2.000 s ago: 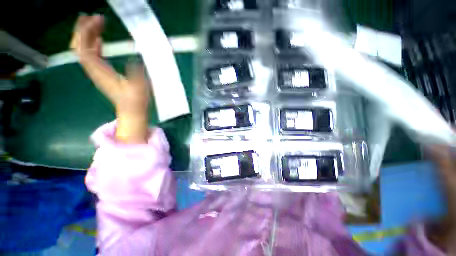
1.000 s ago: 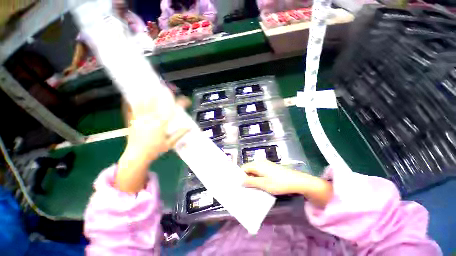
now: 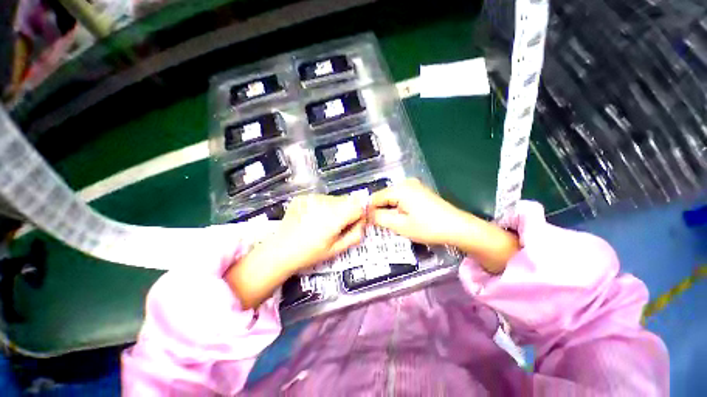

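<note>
A clear blister tray (image 3: pixel 298 108) holds two rows of black phones with open backs and white labels. A printed label strip (image 3: pixel 372 252) lies over the near phones, under my hands, and runs out to the left past my left sleeve. My left hand (image 3: pixel 322 233) grips the strip with bent fingers. My right hand (image 3: pixel 415 213) meets it at the strip's upper edge, its fingertips pinched together at the strip. The fingertips touch or nearly touch and partly hide the phones beneath.
Another printed strip (image 3: pixel 523 101) hangs down to my right sleeve. A white paper sheet (image 3: pixel 453 78) lies on the green bench beyond the tray. Stacked blister trays (image 3: pixel 605 93) stand at the right. The bench's near edge curves at the left.
The view has tilted down towards the tray. My hands have come together over the near phones, and the strip's printed side now shows. The strip's loose end no longer hangs towards my lap.
</note>
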